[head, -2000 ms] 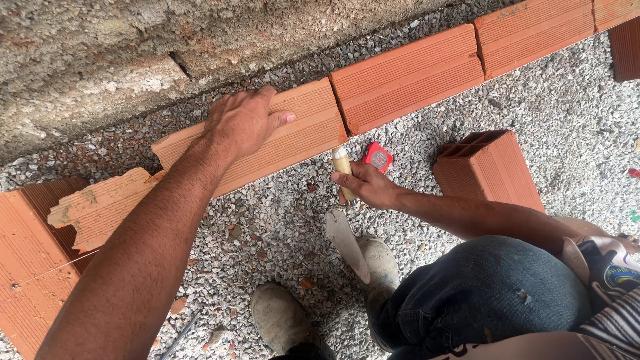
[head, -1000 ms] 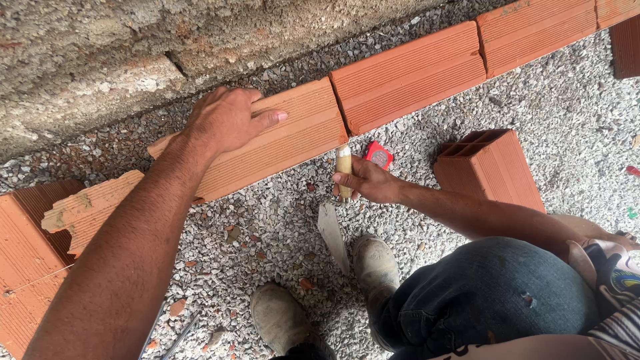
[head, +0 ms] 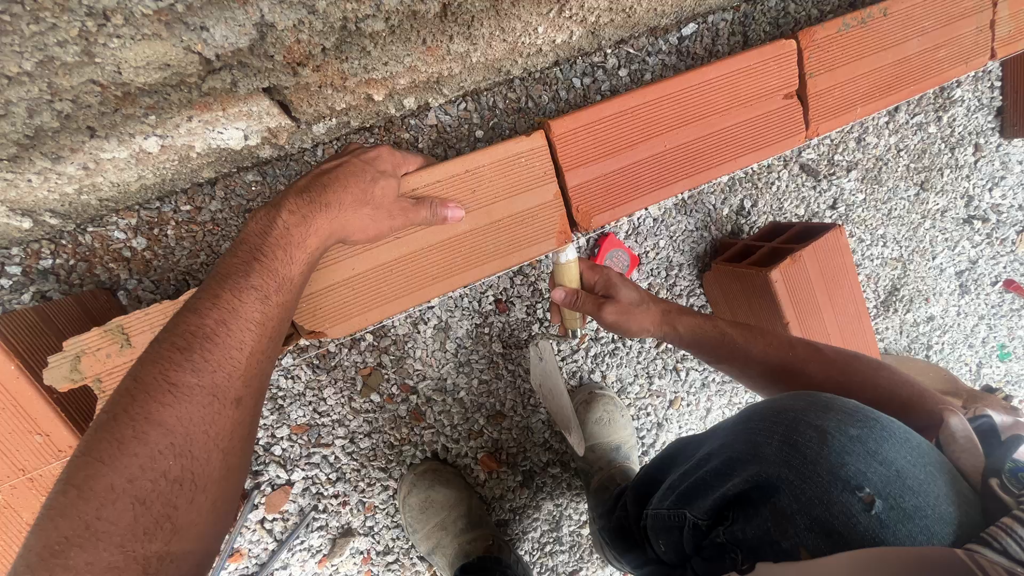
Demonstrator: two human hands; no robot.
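Note:
My left hand [head: 364, 196] lies over the far edge of a light orange hollow clay brick [head: 472, 228], its thumb on the grooved top face and its other fingers hidden behind. This brick's right end meets a redder laid brick [head: 680, 132] at a narrow joint. My right hand [head: 604, 296] is closed round the wooden handle of a mason's trowel [head: 556, 392], the handle's butt up by the brick's near right corner and the blade pointing down at my boot. A taut line [head: 472, 284] runs along the bricks' near edge. A red tape measure [head: 614, 254] lies just beyond my right hand.
More laid bricks [head: 900, 64] continue to the upper right, beside a rough wall [head: 200, 72]. A hollow brick [head: 800, 288] stands on the gravel at right. At left are a broken brick piece [head: 120, 344] and other bricks [head: 32, 424]. Metal rods [head: 280, 544] lie near the bottom.
The light orange brick under my left hand has shifted and its near edge has come close to the line. My right hand still holds the trowel near the joint; its blade has swung slightly.

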